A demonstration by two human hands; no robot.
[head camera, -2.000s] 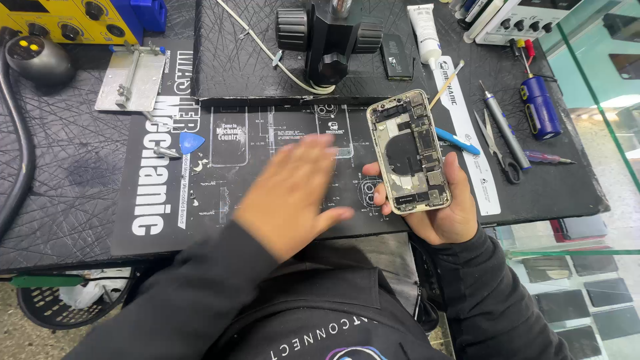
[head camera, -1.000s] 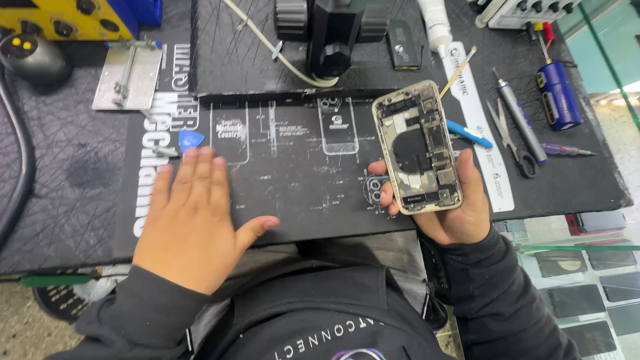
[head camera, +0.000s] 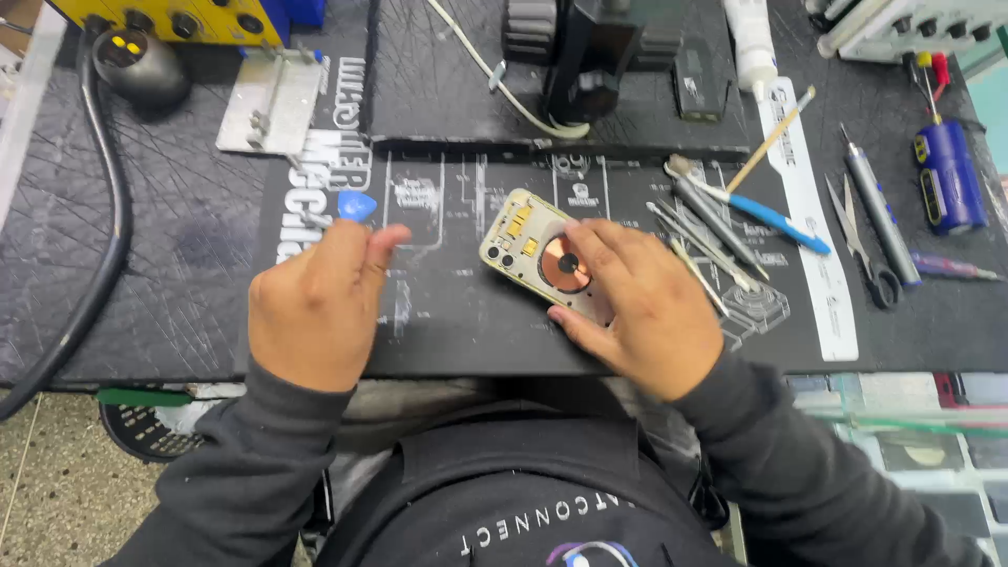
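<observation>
A phone housing [head camera: 516, 272] with a round copper coil [head camera: 565, 265] on its upward face lies tilted on the black printed work mat [head camera: 465, 331]. My right hand [head camera: 650, 303] rests over its lower right end, with fingertips by the coil and the thumb at the near edge. At the left, my left hand [head camera: 319, 303] is loosely curled above the mat, its fingertips near a blue triangular opening pick [head camera: 357, 205]. Whether those fingers touch or hold anything is hidden. Several thin metal tools [head camera: 701, 244] lie just right of my right hand.
A black microscope stand [head camera: 594, 71] rises behind the mat. Rightward lie a blue-handled brush [head camera: 780, 224], a white ruler strip [head camera: 815, 276], scissors [head camera: 865, 244], a pen-shaped tool [head camera: 882, 213] and a blue cylinder [head camera: 950, 177]. A metal holder [head camera: 272, 102] and thick black cable [head camera: 114, 197] are at left.
The housing, held up in my right hand before, now lies on the mat with its coil side up. Tools now show on the mat's right part. My left hand's flat palm has curled.
</observation>
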